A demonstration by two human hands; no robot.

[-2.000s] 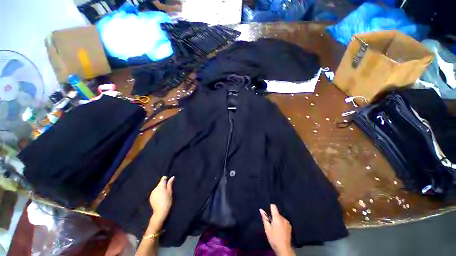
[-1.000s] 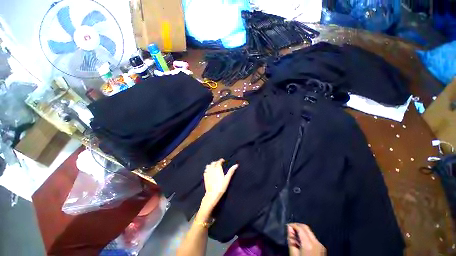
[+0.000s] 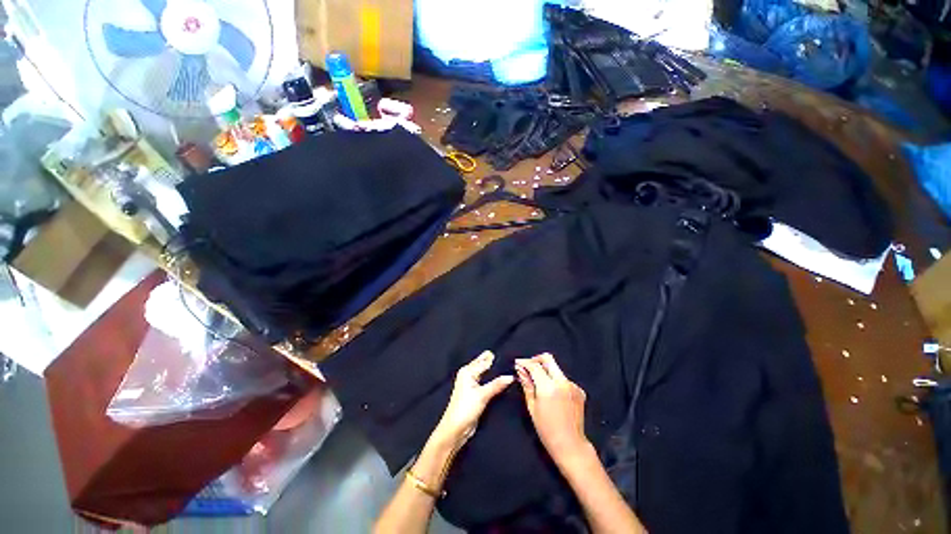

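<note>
A black jacket (image 3: 730, 386) lies spread on the brown table in front of me, its front opening running from the collar down to the lower edge. My left hand (image 3: 474, 394) is over the jacket's left part, thumb and fingers apart, and I see nothing in it. My right hand (image 3: 550, 394) is just to its right, fingertips bent together close to the left hand's. Whether it pinches cloth or holds a small tool is too blurred to tell. Dark hanger hooks (image 3: 678, 193) cluster at the jacket's collar.
A folded black stack (image 3: 323, 209) stands at the left, with bottles (image 3: 347, 89) and a fan (image 3: 183, 47) behind. Black hangers (image 3: 626, 63) lie at the back. A black garment heap (image 3: 772, 167) rests over white paper (image 3: 829, 259). A red-brown surface with plastic bags (image 3: 177, 365) is lower left.
My right hand has moved up and left from the front opening to beside my left hand. The view has turned left since the oldest frame. The jacket's lower opening now shows less lining.
</note>
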